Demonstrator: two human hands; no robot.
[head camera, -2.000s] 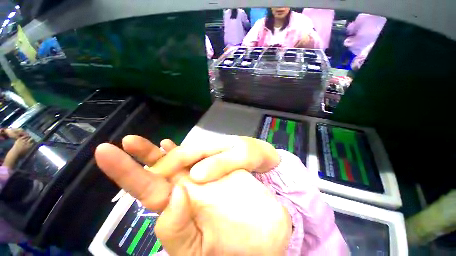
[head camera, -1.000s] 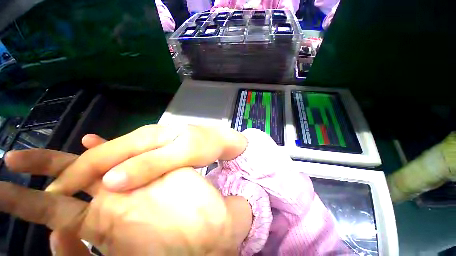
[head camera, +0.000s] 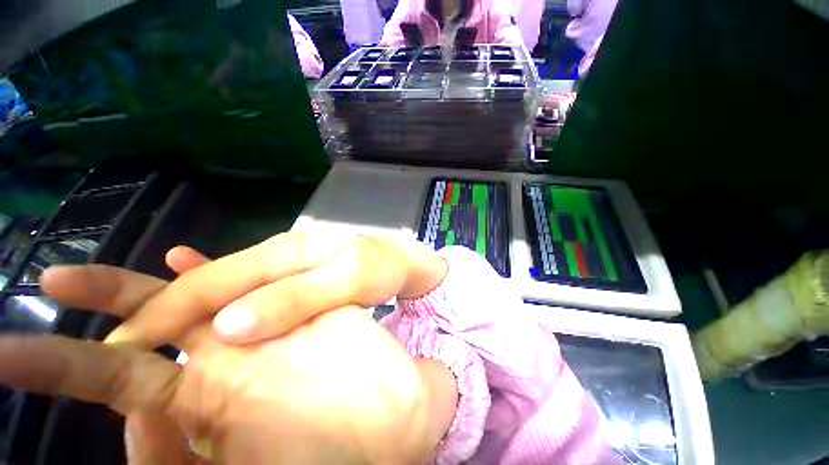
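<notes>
My left hand (head camera: 309, 390) is large and near the lens at lower left, with fingers spread leftward. My right hand (head camera: 336, 263) lies across it, its fingers overlapping it. The hands touch each other and no object shows in either; part of their fingers is hidden. Behind them, a foam tray (head camera: 364, 192) holds two lit display units, a left one (head camera: 468, 222) and a right one (head camera: 582, 234), with green bars, some red, and white text. A nearer foam tray (head camera: 688, 381) holds an unlit glossy display unit (head camera: 623, 386), partly hidden by the pink sleeve (head camera: 514, 372).
A clear blister tray stack (head camera: 432, 123) stands behind the foam trays, with a person in a pink smock (head camera: 454, 23) beyond it. Dark green partitions (head camera: 191, 82) flank it. Black partitioned trays (head camera: 100, 204) are at left, a yellowish wrapped post (head camera: 768, 318) at right.
The view has swung down and right since two seconds ago, with the hands now further left in it. Over the last second, the hands have shifted slightly right in view and remain overlapped.
</notes>
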